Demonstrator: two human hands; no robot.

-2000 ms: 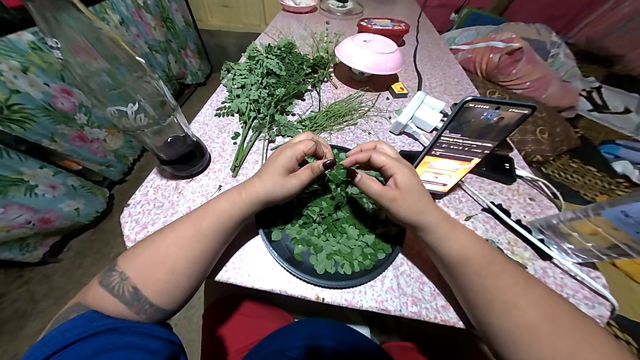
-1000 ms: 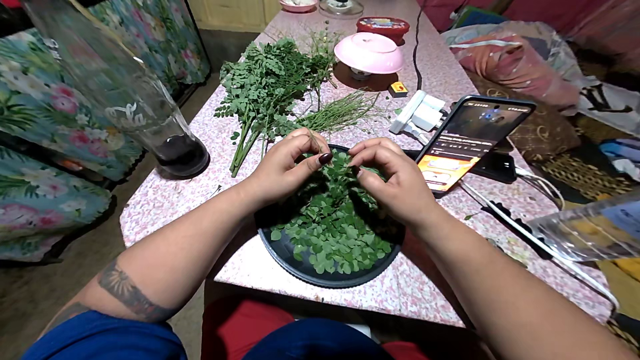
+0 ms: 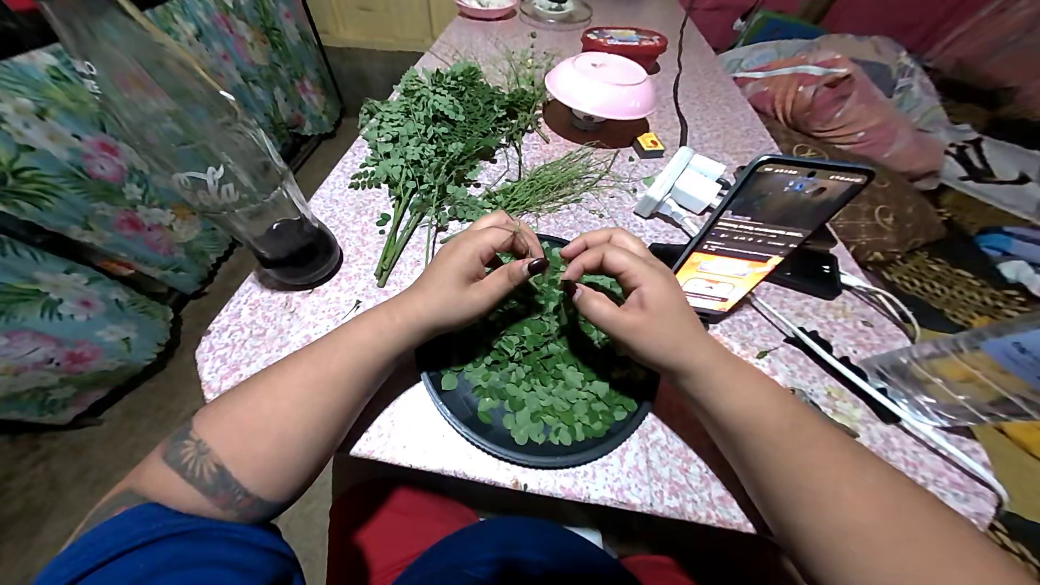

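A round black tray (image 3: 520,457) lies near the table's front edge, heaped with small green leaves (image 3: 552,390). Over its far part, my left hand (image 3: 487,272) pinches a thin green stem between thumb and fingers. My right hand (image 3: 621,292) is close beside it, thumb and fingers curled near the leaves; whether it grips one is hard to tell. Beyond my left hand lies a bunch of leafy green sprigs (image 3: 439,134), its stalks toward me. Next to it is a pile of bare thin stems (image 3: 556,183).
A glass bottle (image 3: 296,244) with dark liquid stands left. On the right are a propped phone (image 3: 764,236), a white plug adapter (image 3: 682,183), white cables (image 3: 861,386) and a clear plastic bottle (image 3: 959,374). Farther back are a matchbox (image 3: 648,145), pink bowl (image 3: 601,85) and red tub (image 3: 624,45).
My hands stay over the tray with small finger movements. My right hand's fingers have moved slightly away from the left hand's since the earliest frame.
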